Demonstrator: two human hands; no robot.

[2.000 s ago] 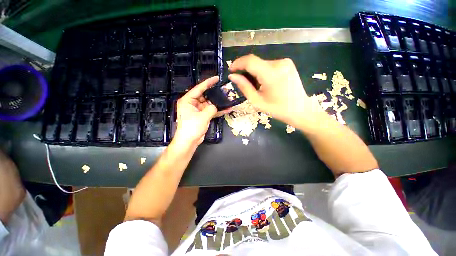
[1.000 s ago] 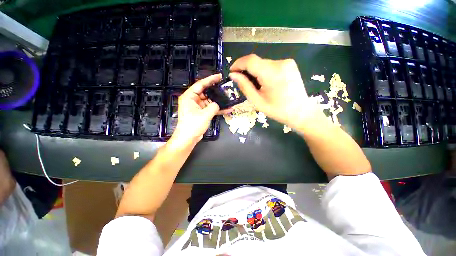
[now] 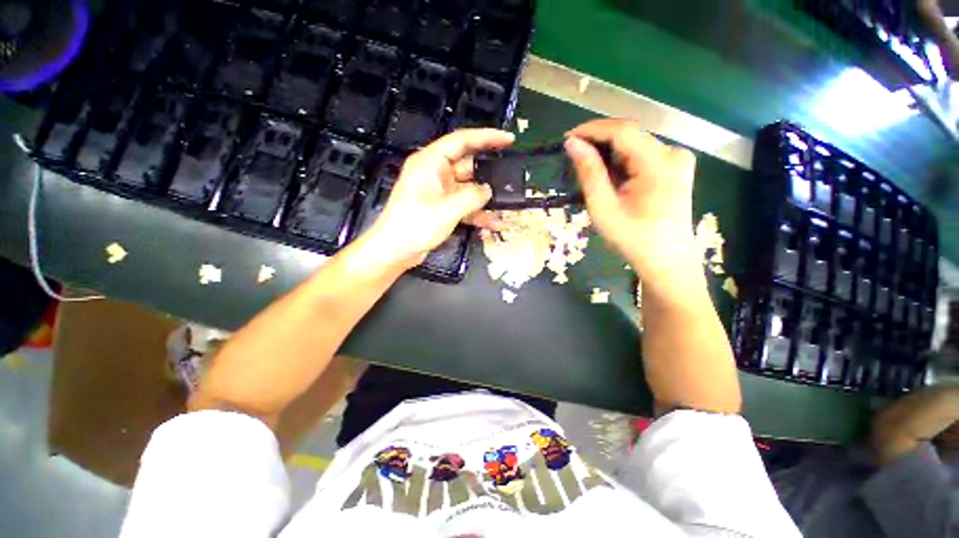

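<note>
A black phone housing point(image 3: 512, 179) is held level between my two hands, above the near pile of small cream-white pieces point(image 3: 524, 250). My left hand point(image 3: 433, 191) grips its left end between thumb and fingers. My right hand point(image 3: 634, 181) is at its right end, with thumb and fingertips closed on the dark edge. The housing's right part is blurred, and I cannot tell whether my right fingers pinch a small piece too.
The left blister tray point(image 3: 329, 191) holds housings in rows. The right blister tray point(image 3: 783, 282) stands beyond the far pile point(image 3: 711, 244). Loose scraps point(image 3: 210, 274) lie on the front bench edge. A purple-rimmed round item point(image 3: 76, 44) is at upper left. Another person's arm point(image 3: 915, 418) is at right.
The view has tilted and turned. The housing now lies level and shows its darker face, where it was slanted with a pale patch showing. My right hand has moved to its right end.
</note>
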